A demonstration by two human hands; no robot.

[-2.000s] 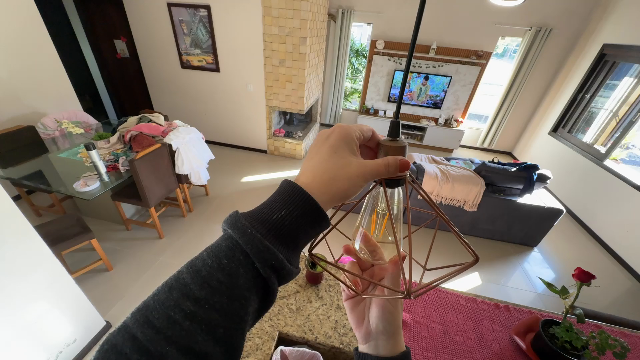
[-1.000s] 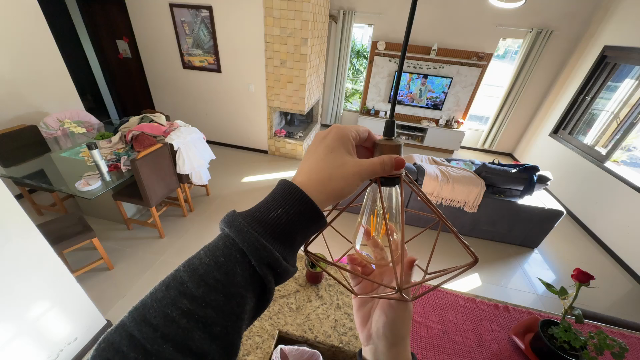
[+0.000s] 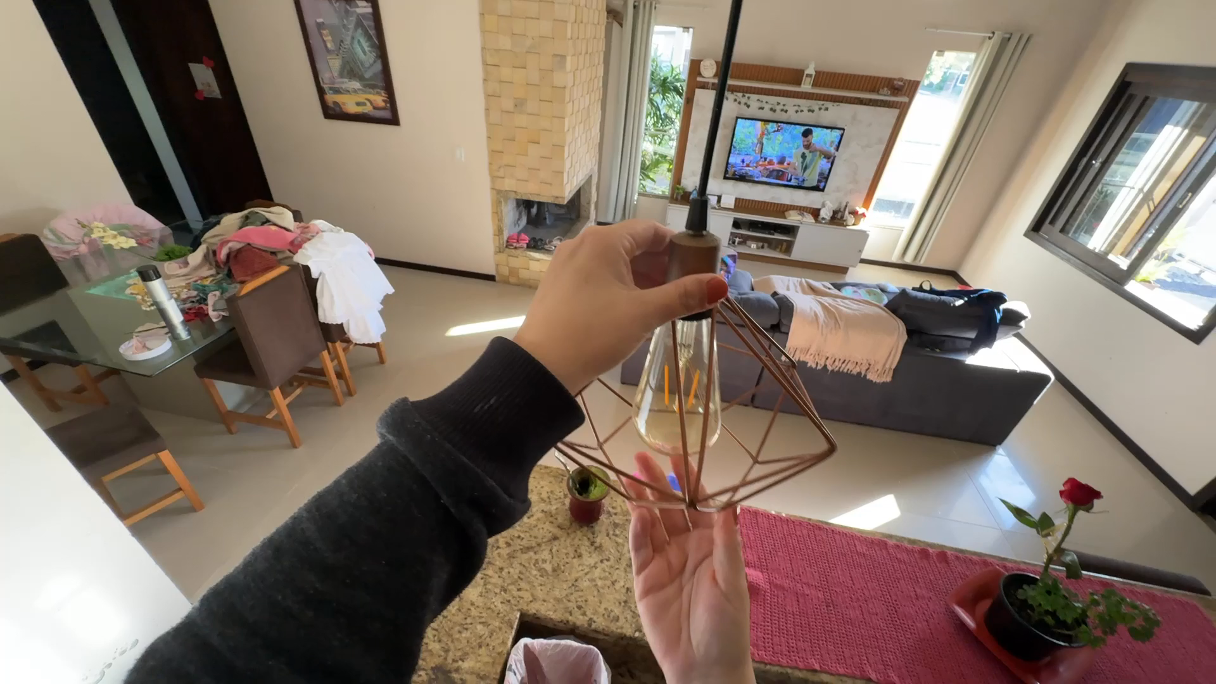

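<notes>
My left hand (image 3: 608,294) grips the copper-coloured lamp socket (image 3: 694,266) of a pendant lamp that hangs on a black cord (image 3: 722,104). Around the clear filament bulb (image 3: 676,389) is a geometric copper wire shade (image 3: 798,446). The bulb sits upright below the socket. Palm up, my right hand (image 3: 689,579) is under the bulb, its fingertips at the lower wires of the shade; a small gap seems to lie between fingers and bulb. Whether the fingers press on the wires I cannot tell.
Below the lamp is a granite counter (image 3: 513,579) with a small potted plant (image 3: 588,494), a lined bin (image 3: 556,660), a pink woven runner (image 3: 817,598) and a potted red rose (image 3: 1035,608). Beyond stand a grey sofa (image 3: 912,408) and a glass dining table (image 3: 190,347).
My right hand has dropped from around the bulb inside the shade to below it, with its palm now turned up. My left hand stays on the socket.
</notes>
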